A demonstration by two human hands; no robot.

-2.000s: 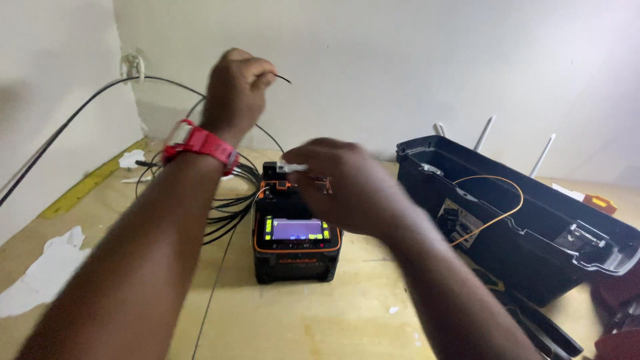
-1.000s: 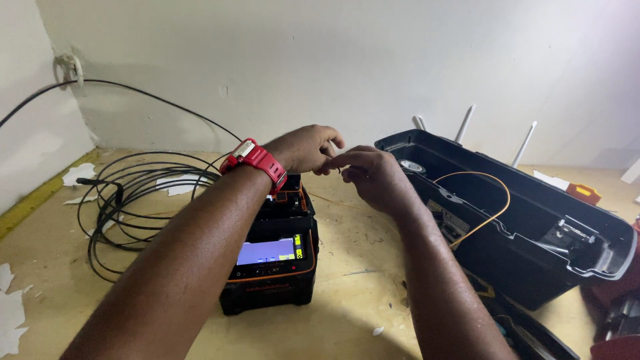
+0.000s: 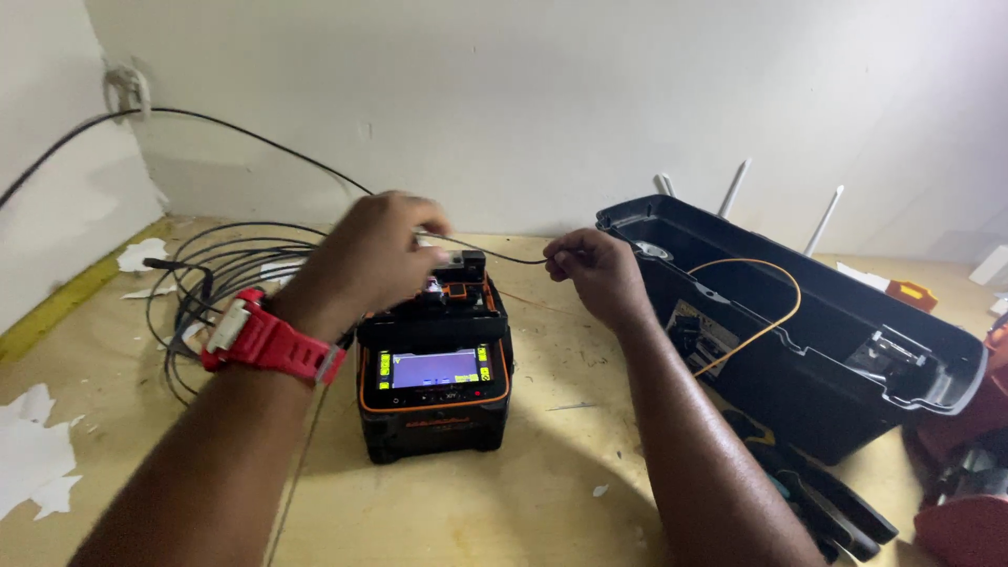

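Note:
A fusion splicer (image 3: 433, 378) with its screen lit stands on the wooden table, its upper cover raised. My left hand (image 3: 378, 252), above the splicer's left rear with a red watch (image 3: 272, 335) on the wrist, has thumb and fingers near a thin black cable (image 3: 488, 252); whether it grips the cable is unclear. To the right of the splicer, my right hand (image 3: 591, 272) pinches that cable between thumb and fingers. Loops of black cable (image 3: 228, 260) lie behind and left of the splicer. A thin orange fiber (image 3: 535, 301) runs from the splicer towards the right.
A black plastic toolbox (image 3: 835, 394) stands at the right, with a yellow-orange fiber (image 3: 787, 311) looping over its edge. Black-handled tools (image 3: 835, 496) lie before it. White antennas (image 3: 736, 187) rise behind it. Torn white pieces (image 3: 35, 449) lie at the left. A cable runs along the wall.
The hands, close together one second ago, are now apart with the black cable stretching between them. The left hand has moved back over the splicer.

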